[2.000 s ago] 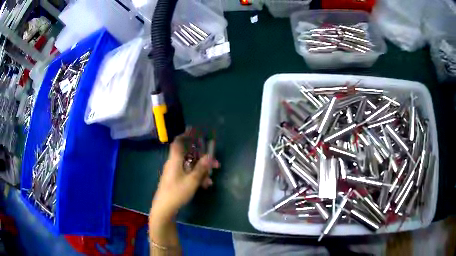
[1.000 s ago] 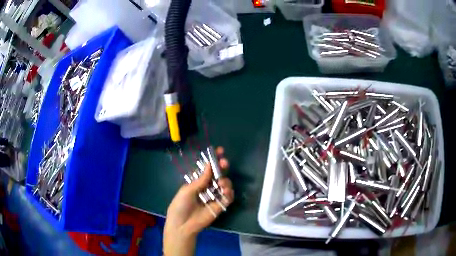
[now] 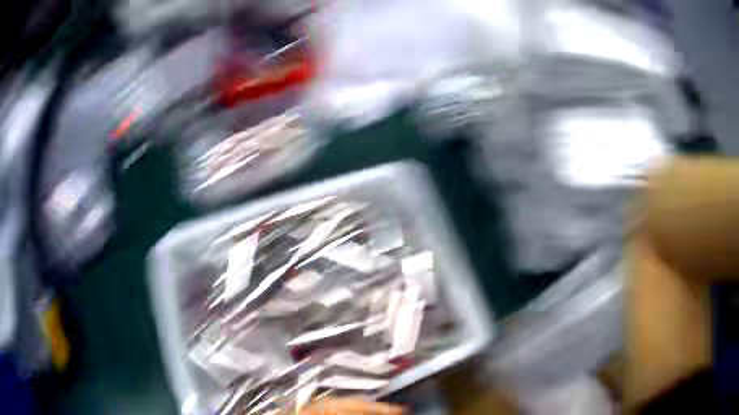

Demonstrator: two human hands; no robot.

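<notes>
The frame is strongly blurred. A white tray point(image 3: 166, 324) heaped with silver motors point(image 3: 324, 300) with red wires fills the lower middle, tilted in the view; its lower edge is partly cut off. At the bottom edge, over the motors, a small strip of a hand shows, likely my left hand point(image 3: 352, 407). Its fingers and anything held are cut off or blurred. I cannot make out my right hand.
A small clear box point(image 3: 251, 158) of silver pieces lies behind the tray, with a blurred red bin point(image 3: 267, 81) beyond. The yellow hose tip point(image 3: 55, 334) is at the left. Pale bags point(image 3: 543, 203) and an unclear tan shape point(image 3: 689, 227) are at the right.
The view has swung right and tilted, so the tray is now further left. The hand that held several motors left of the tray now shows only as a strip at the bottom edge.
</notes>
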